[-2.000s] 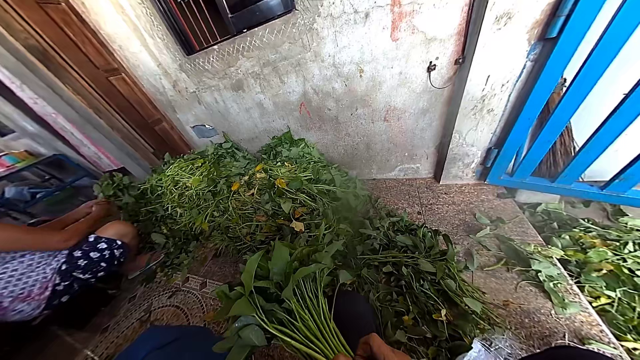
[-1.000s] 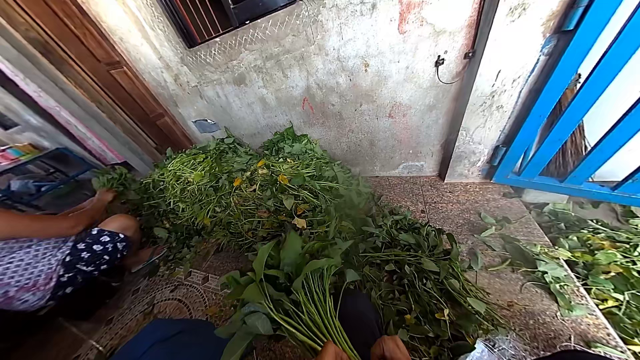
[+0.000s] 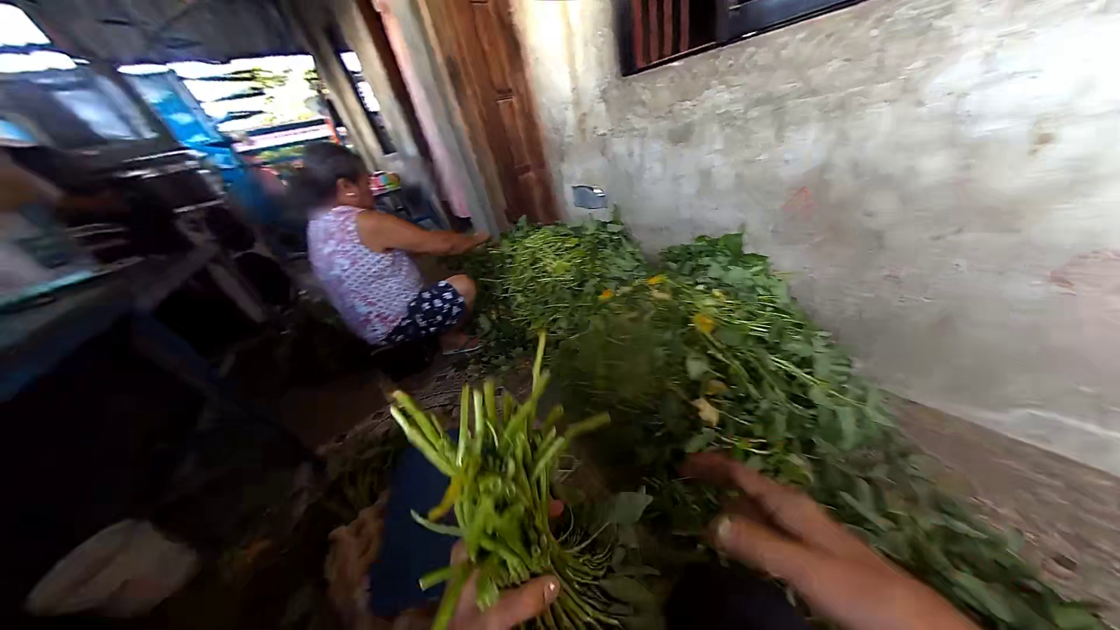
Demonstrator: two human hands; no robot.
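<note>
A bundle of green leafy stems (image 3: 503,490), cut ends pointing up, is gripped in my left hand (image 3: 503,604) at the bottom centre. To its right, my right hand (image 3: 779,534) reaches over the greens with thumb and fingers apart, blurred and holding nothing visible. Beyond both hands lies a large heap of leafy greens (image 3: 752,350) with long stems and a few yellow leaves, spread along the wall.
A person (image 3: 372,262) sits low at the left end of the heap, one arm reaching to the greens. A weathered plaster wall (image 3: 875,201) stands behind, beside a wooden door (image 3: 503,114). A pale bag-like thing (image 3: 114,569) lies at lower left.
The view has swung left. The bundle, earlier low with leaves upward, now shows its cut ends upward in my left hand. My right hand has come away from the bundle.
</note>
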